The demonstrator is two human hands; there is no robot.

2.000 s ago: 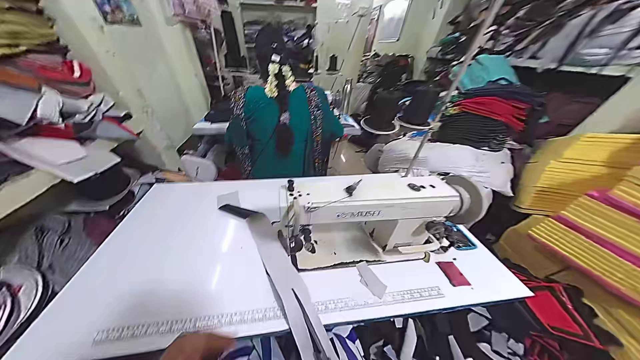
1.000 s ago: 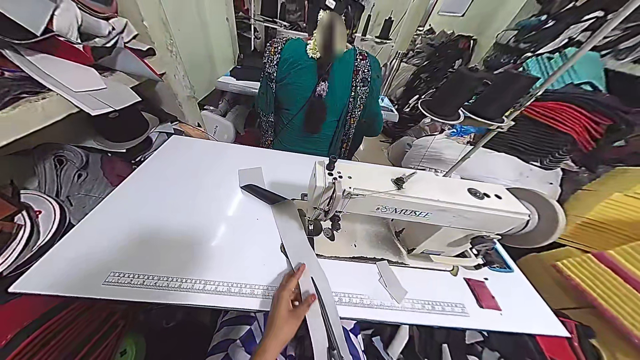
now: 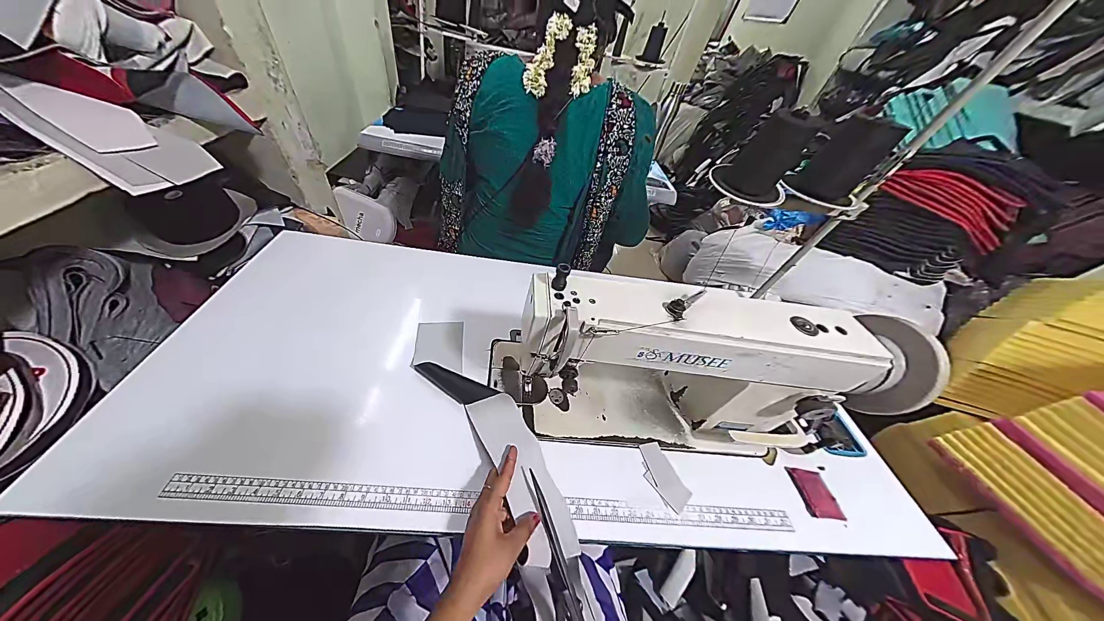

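My left hand (image 3: pixel 492 535) comes up from the bottom edge and pinches a long light-grey strip of material (image 3: pixel 509 431) at the front of the white table. Black scissors (image 3: pixel 552 535) point away from me against the strip, just right of the fingers; their handles are hidden below the frame. My right hand is out of view. The strip's far end meets a black piece (image 3: pixel 453 384), with a grey piece (image 3: pixel 438 343) behind it. This far end lies just left of the needle area of a white sewing machine (image 3: pixel 690 345).
A measuring scale (image 3: pixel 319 493) runs along the front of the white table (image 3: pixel 259 371). Grey scraps (image 3: pixel 664 483) and a maroon piece (image 3: pixel 815 493) lie before the machine. A person in green (image 3: pixel 543 164) sits beyond. Yellow stacks (image 3: pixel 1026 362) stand right; black thread cones (image 3: pixel 763 159) stand behind.
My left hand, a blur at the bottom edge two seconds ago, came onto the grey strip by one second ago and is still there. The view has shifted.
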